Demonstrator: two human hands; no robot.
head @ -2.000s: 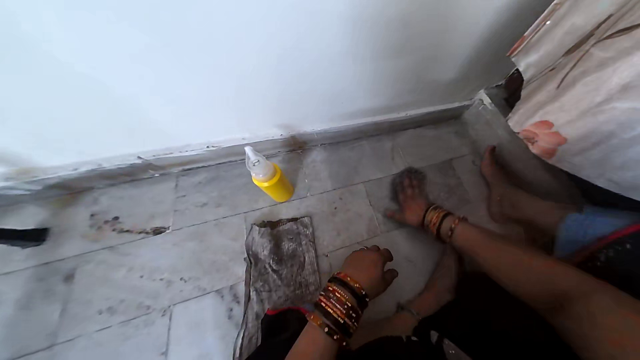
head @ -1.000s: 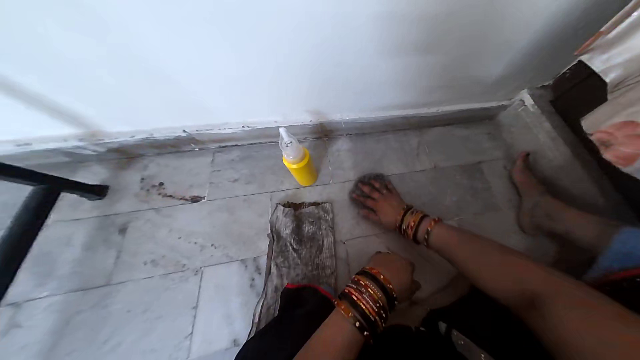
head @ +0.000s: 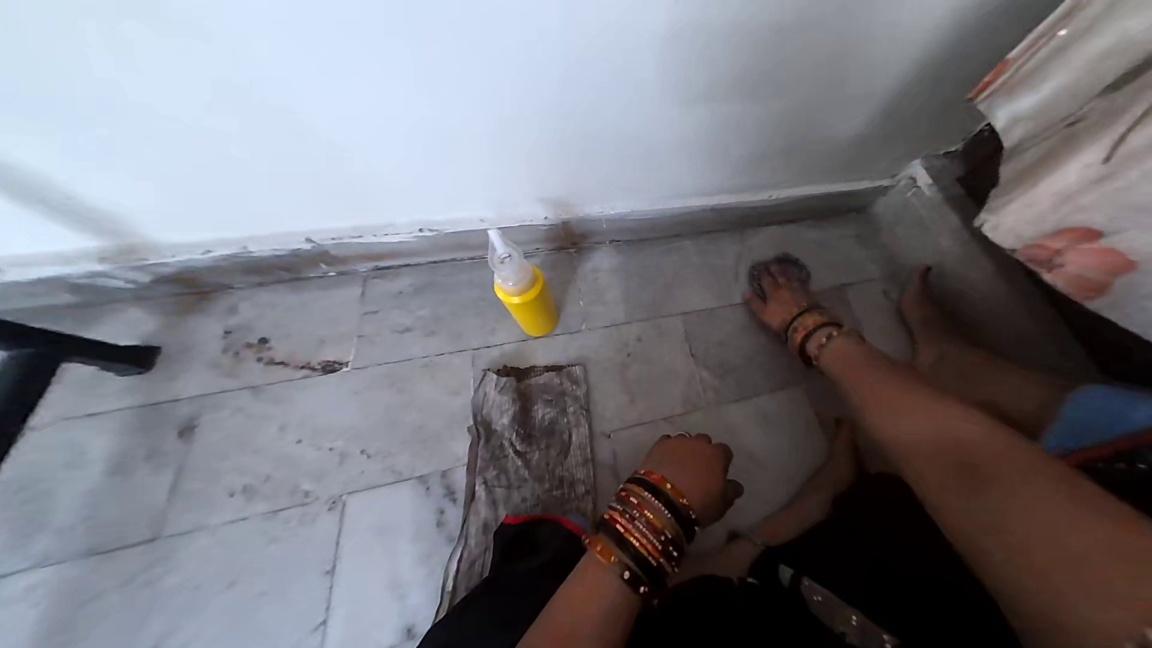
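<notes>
My right hand (head: 778,292) presses a dark scouring pad (head: 785,270) against the wet-looking marble tiles near the wall, at the right. My left hand (head: 695,472), with many bangles at its wrist, is loosely curled over my leg and shows nothing in it. A yellow squeeze bottle (head: 529,306) with a clear nozzle cap stands upright on the floor near the skirting. A grey, soiled cloth (head: 535,432) lies flat on the tiles, left of my left hand.
A white wall (head: 540,108) with a stone skirting runs along the back. Black furniture legs (head: 54,351) stand at the left. Dark stains (head: 288,360) mark the tiles. My bare feet (head: 922,310) are at the right, near a raised edge and a floral cloth (head: 1080,261).
My right hand, with the pad, has moved away across the tiles, toward the wall and the right corner. The left hand has stayed curled near the cloth.
</notes>
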